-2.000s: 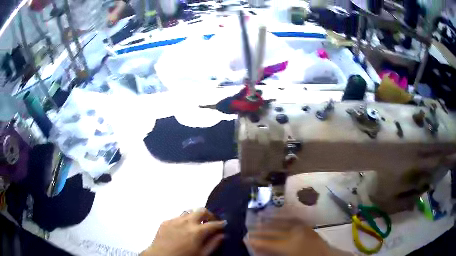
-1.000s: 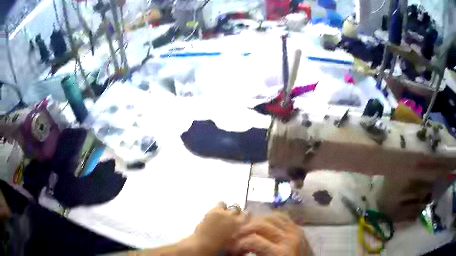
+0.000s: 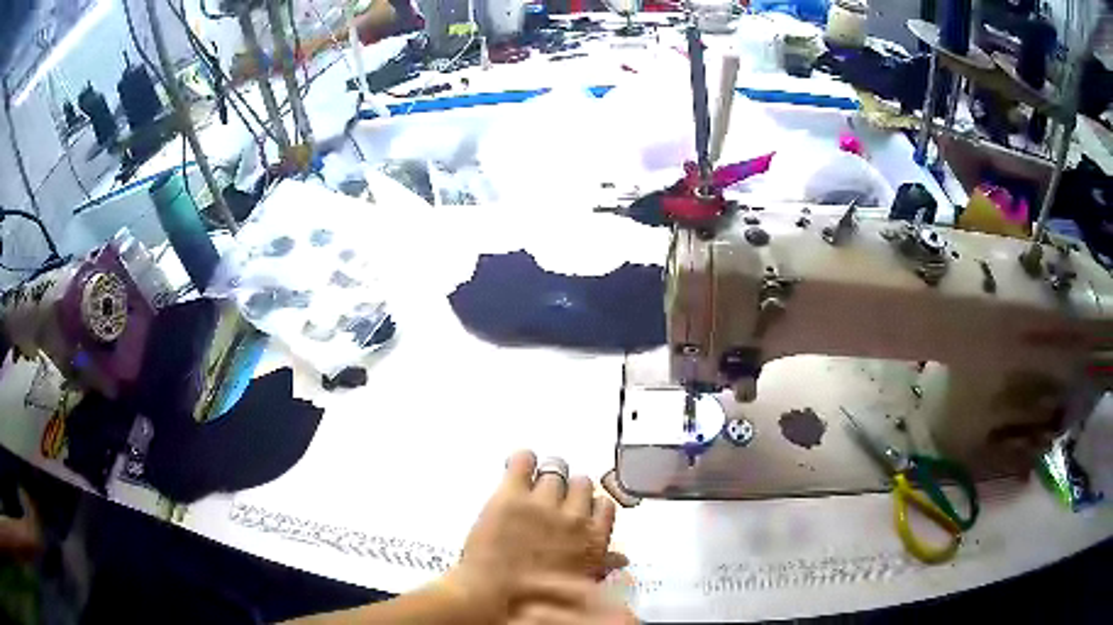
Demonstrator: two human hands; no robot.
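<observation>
My left hand [image 3: 537, 527], with a ring on one finger, rests palm down near the table's front edge, left of the machine bed. No fabric shows in it. My right hand [image 3: 571, 601] is blurred, overlaps my left wrist and is cut off by the bottom edge; its grip is unclear. A dark crescent piece with a small label [image 3: 561, 300] lies flat left of the machine head [image 3: 720, 293], its right end hidden behind it. No fabric lies under the needle area [image 3: 696, 421].
A clear bag with dark labels [image 3: 305, 275] lies left of centre, a dark bit [image 3: 345, 377] beside it. Dark pieces [image 3: 250, 433] hang at the left table edge near a purple machine part [image 3: 104, 308]. Scissors with yellow and green handles [image 3: 915, 488] lie on the right.
Two seconds ago a dark piece lay under my hands at the needle; it is gone from there. My hands have moved away from the needle toward the front edge. The view has shifted left.
</observation>
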